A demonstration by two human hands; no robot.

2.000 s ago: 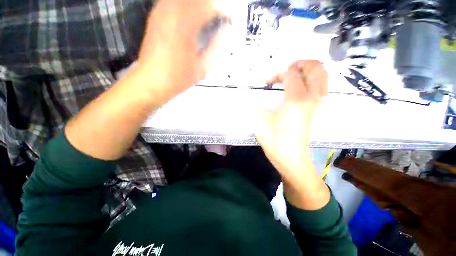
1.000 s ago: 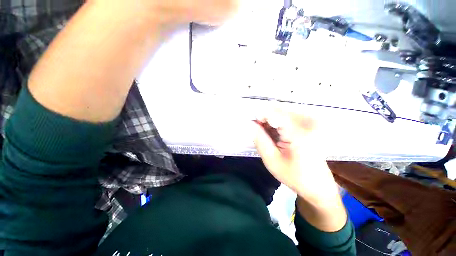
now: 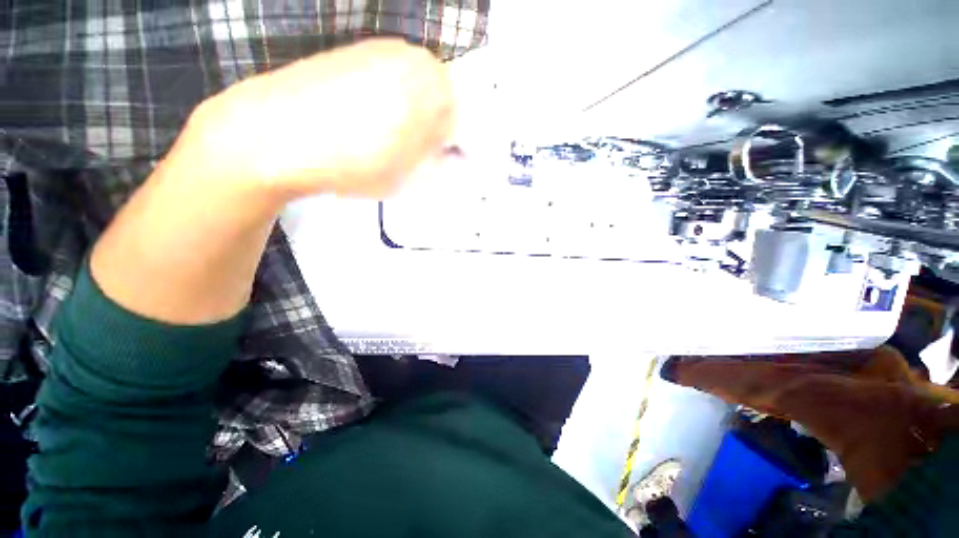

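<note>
My left hand [image 3: 363,121] is at the upper left over the white machine bed [image 3: 473,299], beside the plaid fabric. It is bent and overexposed; whether its fingers hold anything cannot be told. My right hand is out of view; only a dark green sleeve [image 3: 920,494] shows at the lower right edge. The plaid fabric [image 3: 95,74] lies left of the bed, and part hangs over the front edge. Small metal parts around the needle area [image 3: 521,163] show right of my left hand. The dark snips [image 3: 733,263] lie partly hidden beside a grey cylinder [image 3: 780,263].
The pale sewing machine body [image 3: 652,53] fills the upper right, with metal parts [image 3: 699,223] below it. A brown cloth [image 3: 831,405] hangs at the right front. Below are a blue bin [image 3: 736,489], yellow-black floor tape [image 3: 633,457] and a person's shoe [image 3: 657,481].
My right hand has left the bed and gone out of view, its sleeve now at the lower right. The view has shifted, showing more machine body and floor. My left hand stays at the upper left.
</note>
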